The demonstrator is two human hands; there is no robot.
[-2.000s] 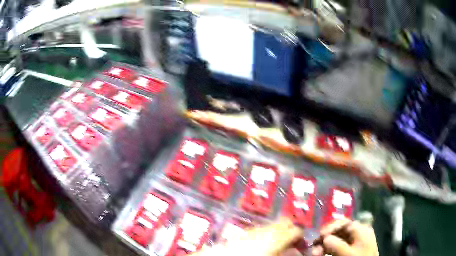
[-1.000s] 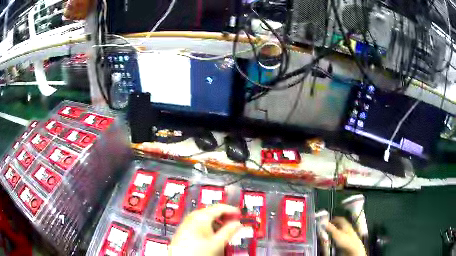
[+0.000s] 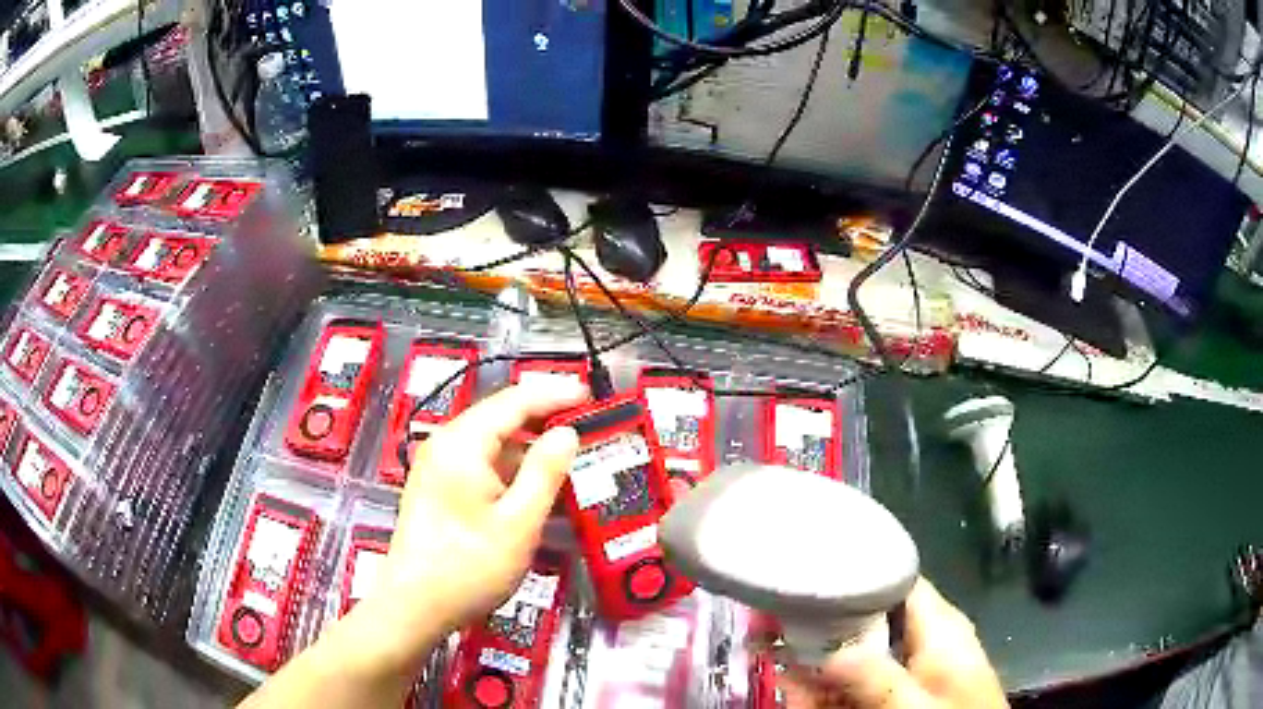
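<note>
My left hand (image 3: 478,519) holds a red handheld device (image 3: 623,506) by its upper left edge, above the tray. A black cable (image 3: 585,326) runs to the device's top end. My right hand (image 3: 921,658) grips a white-grey barcode scanner (image 3: 796,540); its wide head is beside the device's lower right, and my fingers are partly hidden behind it. The clear blister tray (image 3: 298,492) lies below with red devices in its pockets, each with a white label and dark ring. The hands and scanner hide part of the tray.
Stacked clear trays (image 3: 180,416) stand at left. A second barcode scanner (image 3: 990,457) and a black mouse (image 3: 1057,551) lie at right on the green mat (image 3: 914,513). Long cartons (image 3: 887,333) lie under the monitors (image 3: 554,69), with a spare red device (image 3: 759,262) on them. Black cables hang in front.
My right hand has lifted a scanner from the mat and brought it beside the device. My left hand has raised the device and turned its labelled face into view. The camera view has tilted down.
</note>
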